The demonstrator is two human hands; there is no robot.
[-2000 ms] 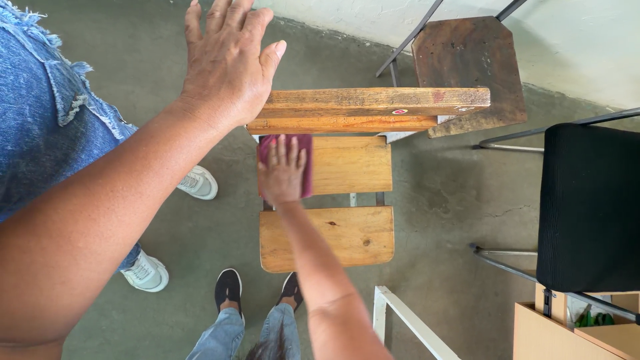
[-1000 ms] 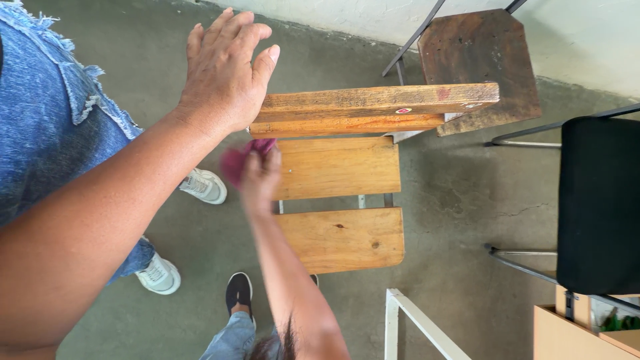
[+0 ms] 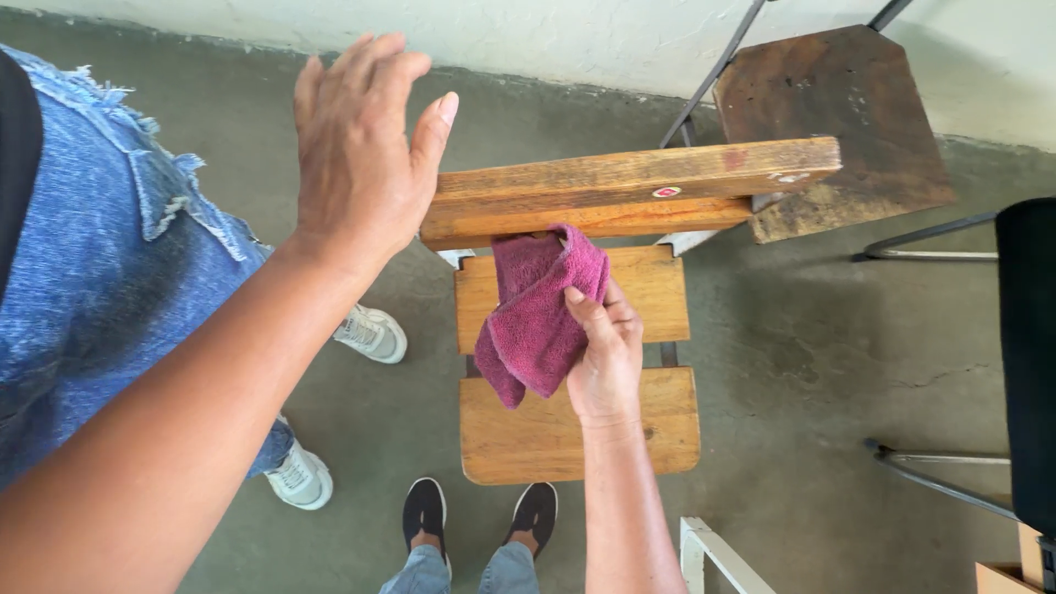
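Observation:
A wooden chair with two seat slats is below me. My right hand (image 3: 606, 346) grips a maroon terry cloth (image 3: 544, 322), which hangs bunched in loose folds above the seat slats (image 3: 520, 437), just on my side of the wooden backrest (image 3: 627, 177). The palm faces up, with the thumb on top of the cloth. My left hand (image 3: 367, 140) is at the left end of the backrest, fingers spread and holding nothing; whether it touches the wood cannot be told.
Another person in torn denim (image 3: 124, 272) and white sneakers (image 3: 301, 474) stands close on the left. A worn wooden seat (image 3: 833, 124) is beyond the backrest, near the wall. A black chair (image 3: 1027, 363) with metal legs is at right, a white metal frame (image 3: 718, 549) at bottom.
My right hand and the cloth have moved from the seat's left edge to its middle, and the cloth now hangs more spread out. My left hand has stayed by the backrest's left end.

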